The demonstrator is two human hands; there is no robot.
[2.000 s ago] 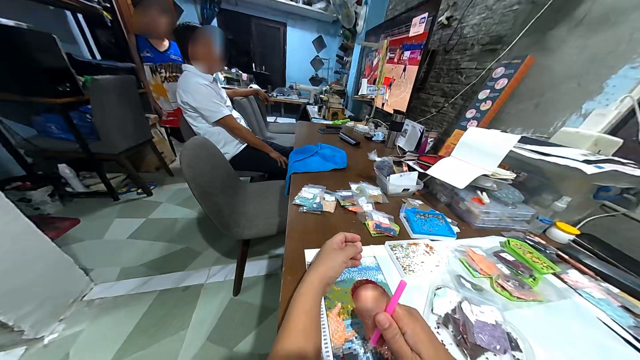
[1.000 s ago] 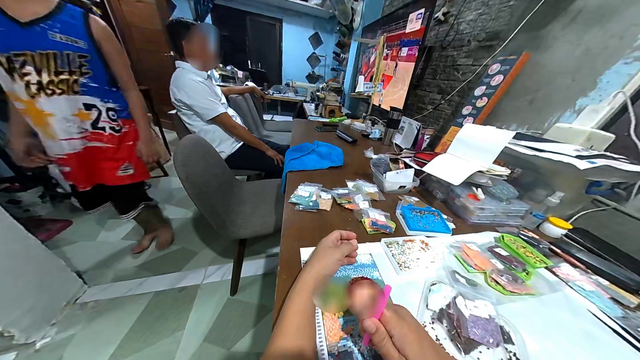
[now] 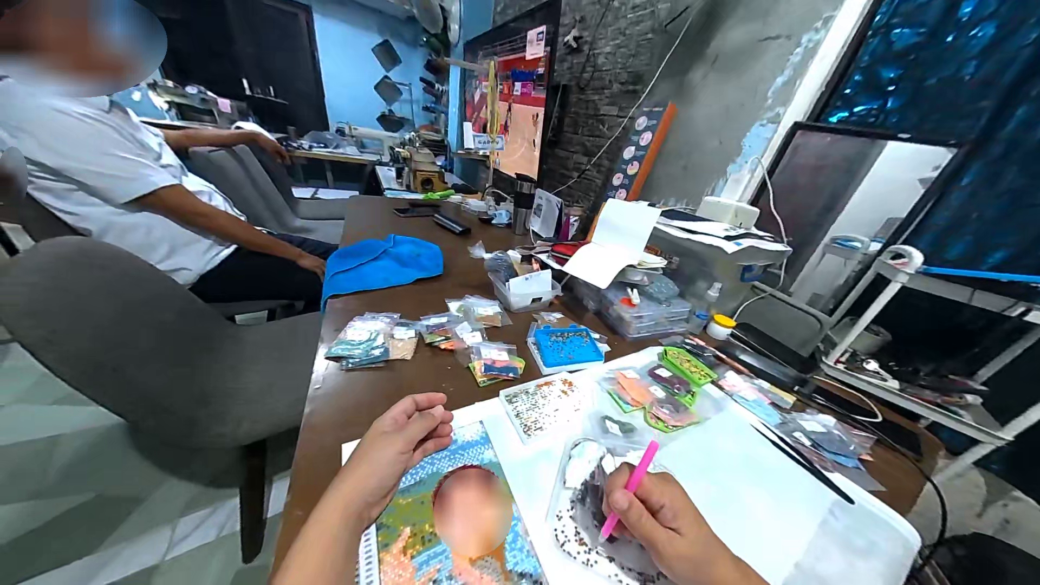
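My right hand (image 3: 654, 516) holds a pink applicator pen (image 3: 630, 490), its tip low over a clear tray (image 3: 561, 532) of dark and light beads with small bags in it. My left hand (image 3: 404, 439), fingers loosely curled with nothing seen in them, rests at the upper left of a partly beaded diamond painting (image 3: 443, 520). Right behind the painting lies a white tray (image 3: 543, 406) of scattered colored beads. Green trays (image 3: 687, 367) and small bags of orange and dark beads (image 3: 634, 388) lie farther right on a white board (image 3: 756, 487).
Bead bags (image 3: 366, 340) and a blue tray (image 3: 569, 347) lie across the brown table (image 3: 455, 386). Behind them are a blue cloth (image 3: 382, 264) and a plastic organizer (image 3: 642, 313). A person in a white shirt (image 3: 138, 175) sits at left beyond a grey chair (image 3: 146, 349).
My right hand has moved right with the pink pen, from over the painting to the bead tray. The person in the blue and red jersey is out of view. The view has turned right.
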